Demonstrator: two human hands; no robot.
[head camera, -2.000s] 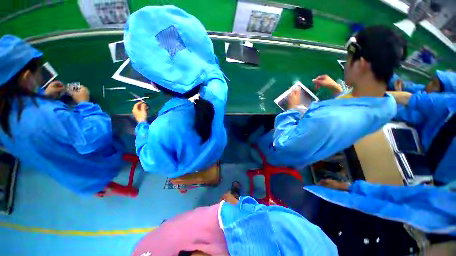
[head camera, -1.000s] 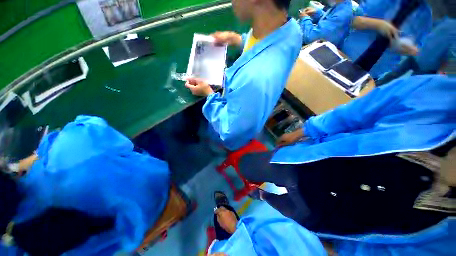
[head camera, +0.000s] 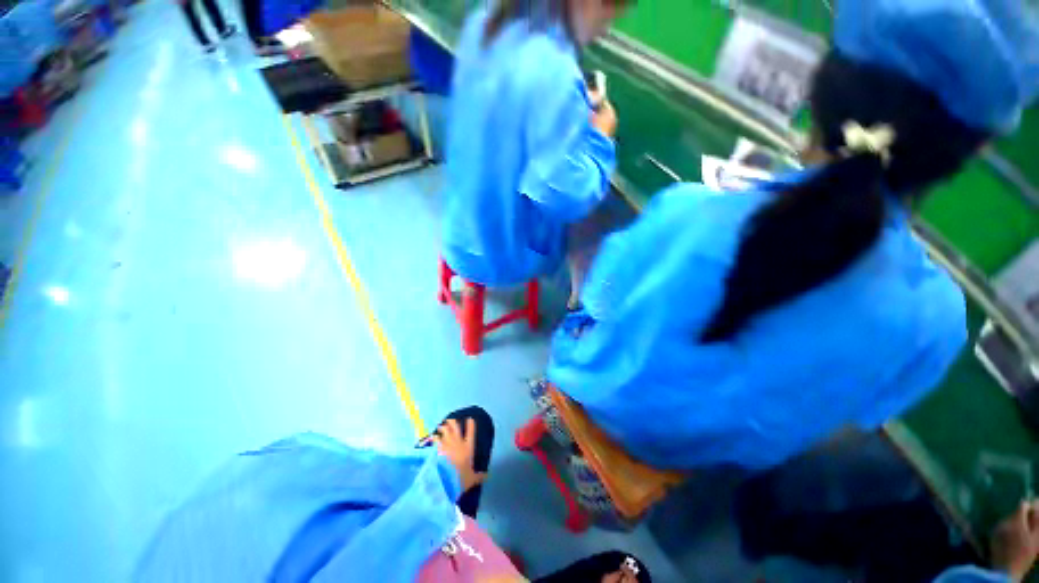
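My left hand (head camera: 459, 450) shows at the bottom centre, at the end of my light-blue sleeve (head camera: 342, 501). Its fingers are spread over or beside a dark rounded thing, perhaps a shoe or knee. The image is blurred, and I cannot tell if the fingers hold anything small. My right hand is not in view. Part of my pink top (head camera: 473, 558) shows below the sleeve.
A seated person in blue (head camera: 763, 319) is at right on a stool with a brown cushion (head camera: 610, 456). Another person (head camera: 513, 159) sits on a red stool (head camera: 473, 313) by the green conveyor (head camera: 655, 142). A trolley (head camera: 382, 142) carries boxes. Another person's hand (head camera: 1017, 535) is at lower right.
My view has swung left, from the conveyor and the person handling a panel to the floor aisle and trolley. My left sleeve and left hand now show at the bottom.
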